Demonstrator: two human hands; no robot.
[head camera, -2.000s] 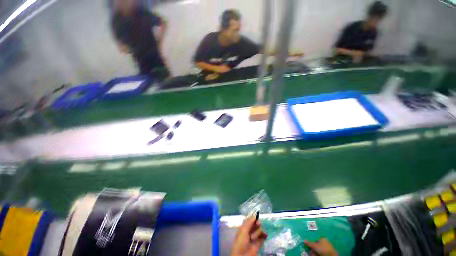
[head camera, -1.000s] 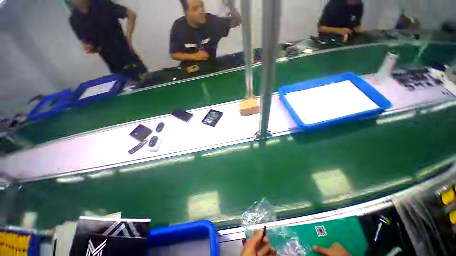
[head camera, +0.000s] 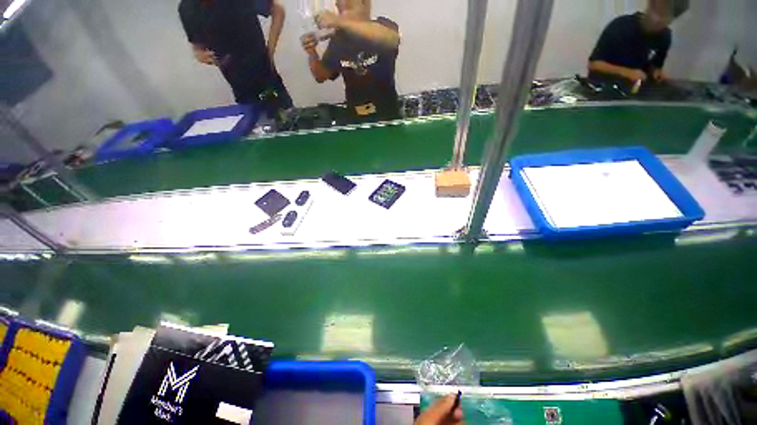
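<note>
My left hand is at the bottom edge, partly cut off, and pinches a small dark stick in its fingertips. A crinkled clear plastic bag lies just beyond the hand, at the near edge of the belt. More clear plastic lies right of the hand on the green work mat, which bears a small square label. My right hand is not in view.
Black printed packaging with a white M, a blue bin and yellow parts lie at left. A green belt runs across. Beyond are metal posts, a white shelf, a white-lined blue tray and three people.
My right hand has left the picture at the bottom. My left hand sits lower and still holds the stick. The view has shifted. The middle person opposite now has both hands raised.
</note>
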